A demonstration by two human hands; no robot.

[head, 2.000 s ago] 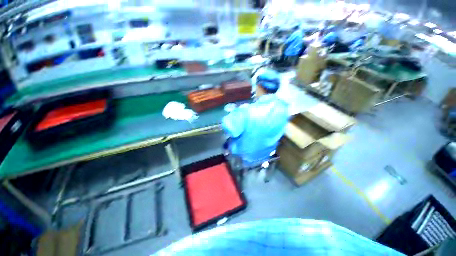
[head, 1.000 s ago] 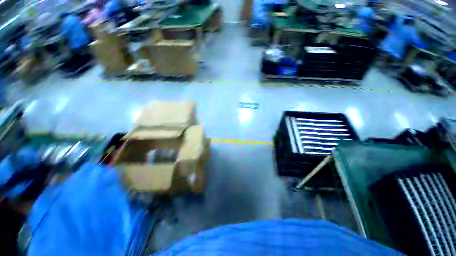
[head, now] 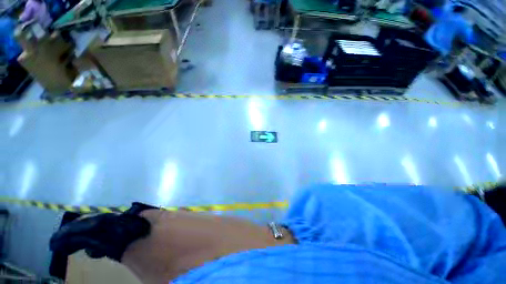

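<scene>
My right hand [head: 188,238] reaches in from the right across the bottom of the view, close to the camera. It has a blue sleeve and a metal band [head: 276,231] at the wrist. Its fingers, at the lower left, are covered in black and blurred together. I cannot tell whether they hold anything. A pale tan surface [head: 100,269], maybe cardboard, shows just below the black fingers; contact cannot be told. My left hand is not in view.
Yellow-black tape [head: 233,96] edges the aisle floor, which bears a green arrow sign [head: 263,136]. Beyond stand cardboard boxes [head: 136,61], stacked black totes [head: 355,66], a blue bin [head: 314,75] and green benches [head: 322,6]. People in blue are at the far edges.
The view has swung onto the aisle and its floor sign. The open carton, near tote of strips and right bench have left view. My right arm has come in across the bottom.
</scene>
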